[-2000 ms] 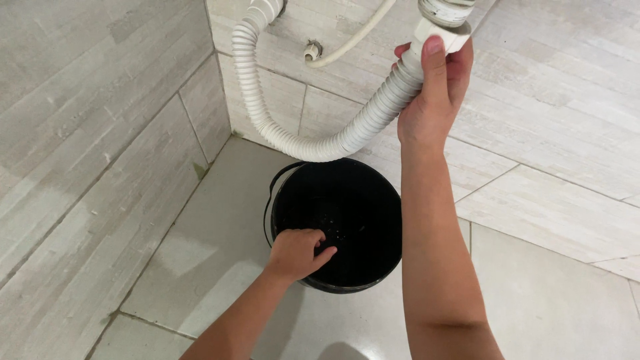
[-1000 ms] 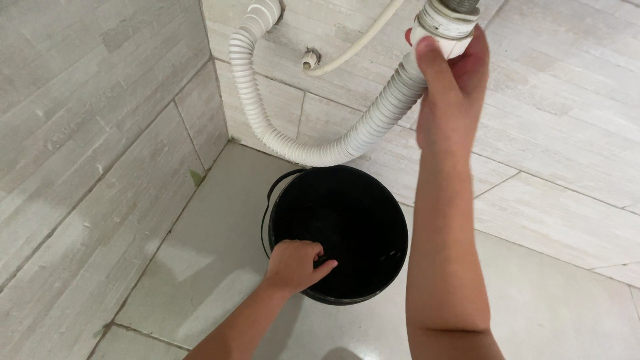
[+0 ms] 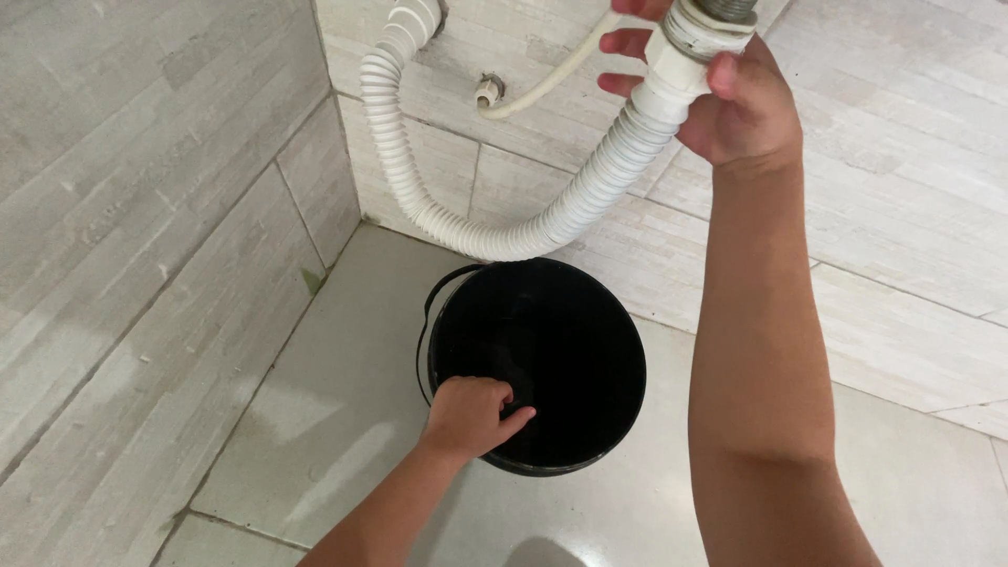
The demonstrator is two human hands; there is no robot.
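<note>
A white corrugated drain hose (image 3: 516, 238) hangs in a U from the wall, above the far rim of a black bucket (image 3: 639, 378) on the floor. At its upper right end is a white plastic coupling nut (image 3: 673, 67), joined to a threaded fitting (image 3: 713, 24). My right hand (image 3: 736, 102) is around this nut from behind, thumb at its right side and fingers spread to its left, only loosely touching at most. My left hand (image 3: 475, 413) is over the near left part of the bucket's mouth, fingers curled and thumb out; whether it grips the rim is hidden.
A thin cream-coloured hose (image 3: 551, 83) runs from a small wall fitting (image 3: 489, 90) behind the drain hose. Wood-look tiled walls (image 3: 142, 236) meet in a corner at the left. The bucket's handle (image 3: 423, 339) leans out to its left over the grey floor tiles (image 3: 315, 441).
My right hand's fingers have loosened from around the coupling nut and now spread out to its left. My left hand stays at the bucket.
</note>
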